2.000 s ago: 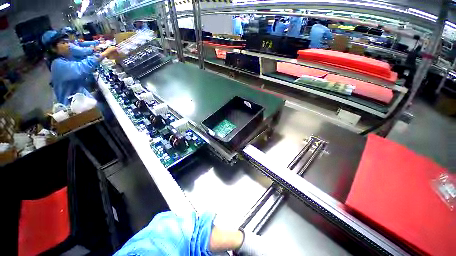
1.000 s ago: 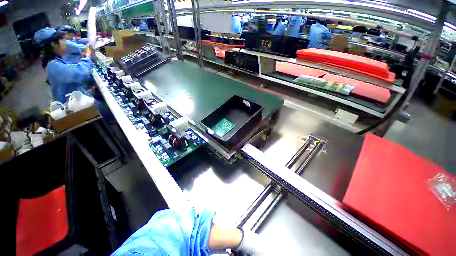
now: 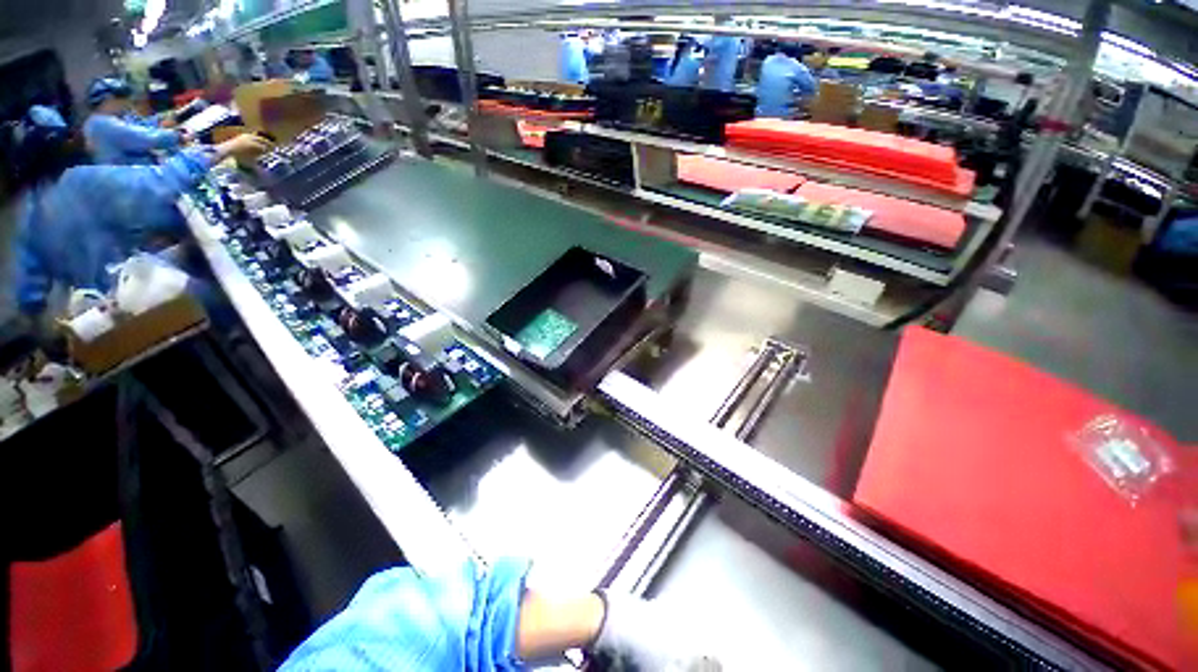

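My left hand, in a pale glove with a bare wrist and blue sleeve behind it, is low over the steel bed at the bottom edge. Its fingers are blurred and cut off, so I cannot tell whether it holds anything. My right hand is not in view. A row of green circuit boards with dark coils and pale blocks lies along the near rail at left, ahead of my sleeve. The chain conveyor rail runs diagonally beyond my hand.
A black tray with a small green board sits on the green mat. Red sheets bear a clear bag at right. Cross rods span the bed. A black bin is lower left. Workers in blue are upper left.
The view has turned slightly right, so the scene sits further left. A worker at the left now reaches an arm toward the slotted black rack. My left hand stays low over the bed.
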